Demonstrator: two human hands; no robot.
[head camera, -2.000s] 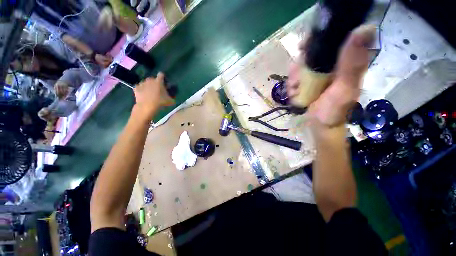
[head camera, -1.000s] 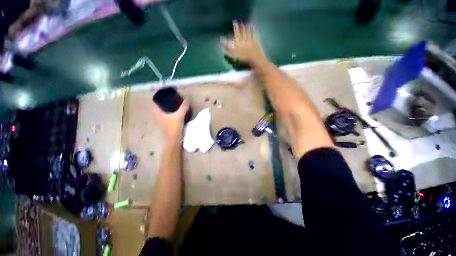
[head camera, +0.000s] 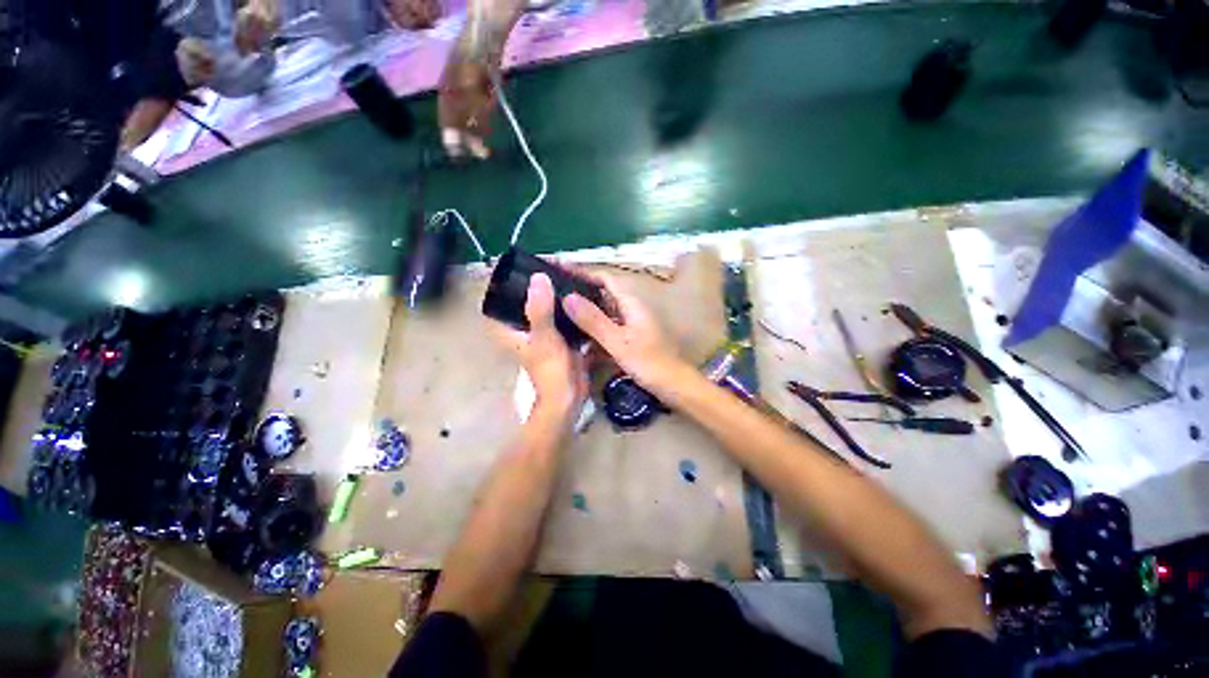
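My left hand (head camera: 548, 347) and my right hand (head camera: 617, 329) both hold a black cylindrical housing (head camera: 512, 290) over the middle of the bench. It is tilted, with one end towards the upper left. A white cord (head camera: 533, 159) runs from near its upper end back over the belt. A round black cap (head camera: 629, 401) lies on the cardboard just below my right hand. A white cloth (head camera: 525, 395) lies partly hidden under my left forearm. The mallet (head camera: 723, 362) is partly covered by my right forearm.
Cutters (head camera: 839, 417), a thin tool and another round black part (head camera: 927, 368) lie at right. A grey-white box with a blue panel (head camera: 1090, 248) stands beyond. A black parts tray (head camera: 159, 411) and green cells (head camera: 344, 499) are at left. Another person's hand (head camera: 467, 106) reaches over the green conveyor (head camera: 782, 126).
My right hand has come back from over the belt and joined my left hand on the housing, which has moved right. Another person's hand has appeared over the belt.
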